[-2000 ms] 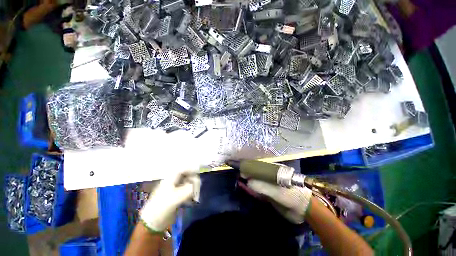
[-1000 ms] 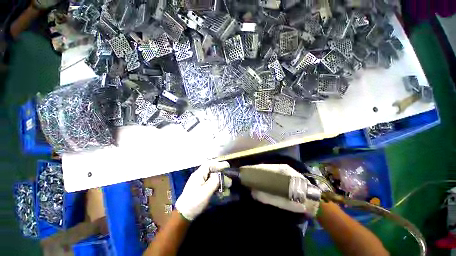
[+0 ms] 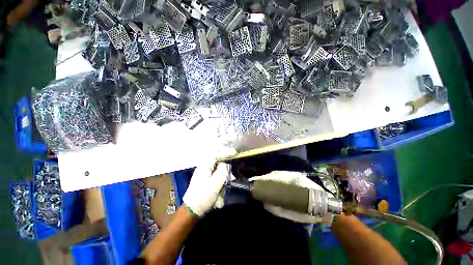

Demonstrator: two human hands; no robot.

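My right hand (image 3: 298, 178) in a white knitted glove is closed around the thick olive-grey air screwdriver (image 3: 282, 195). Its dark nose points left at my left hand. My left hand (image 3: 206, 190), also gloved, is at the table edge with its fingers bent around a small metal piece (image 3: 224, 170), mostly hidden by the fingers. The driver's nose reaches this piece; whether they touch cannot be told. Shiny thin screws (image 3: 244, 115) lie in a loose pile just beyond the hands. Perforated metal brackets (image 3: 272, 97) are heaped behind them.
A clear bag of screws (image 3: 70, 113) lies at the table's left end, an open-end wrench (image 3: 419, 102) at the right. Blue bins (image 3: 115, 220) stand below the edge. The air hose (image 3: 409, 223) curves off right. The table's yellowish front edge (image 3: 290, 145) is just beyond my hands.
My left hand has moved from palm-open at the left to the driver's nose, now holding a small piece. The driver has moved down and slightly right, below the table edge. The view has shifted slightly.
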